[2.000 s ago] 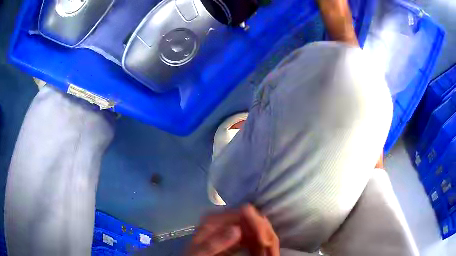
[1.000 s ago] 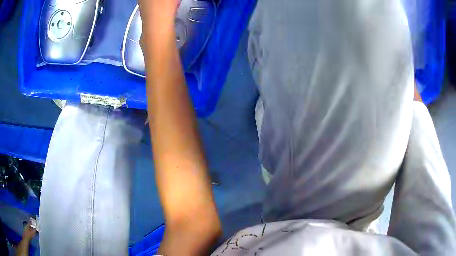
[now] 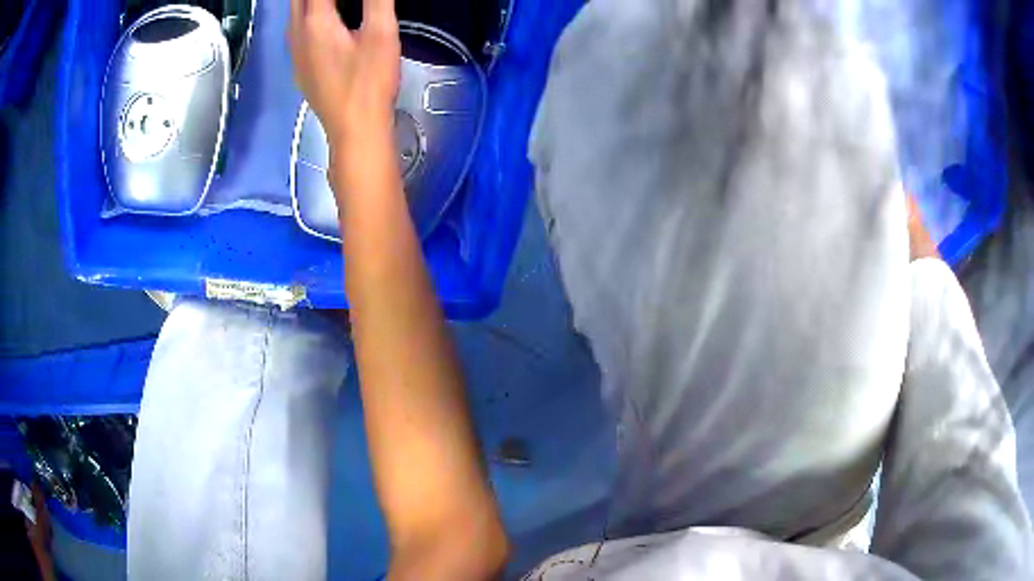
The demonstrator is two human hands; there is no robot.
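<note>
My left hand reaches up over the blue crate, back of the hand up. Its fingers are spread but their tips are cut off by the top edge, so I cannot tell whether they grip anything. Its wrist and forearm hide part of a silver cover with a round hub mark and a D-shaped cut-out. Another silver cover lies to the left in the same crate. A whitish liner shows between them. My right hand is not in view.
My right knee fills the centre right, my left leg the lower left. Another blue crate with translucent liner is at the right. Dark glossy parts lie in a crate at the lower left. Part of a person's arm shows beside them.
My left hand has moved from the bottom of the view up over the crate. The view has shifted, and more of the crate and silver covers shows than one second ago.
</note>
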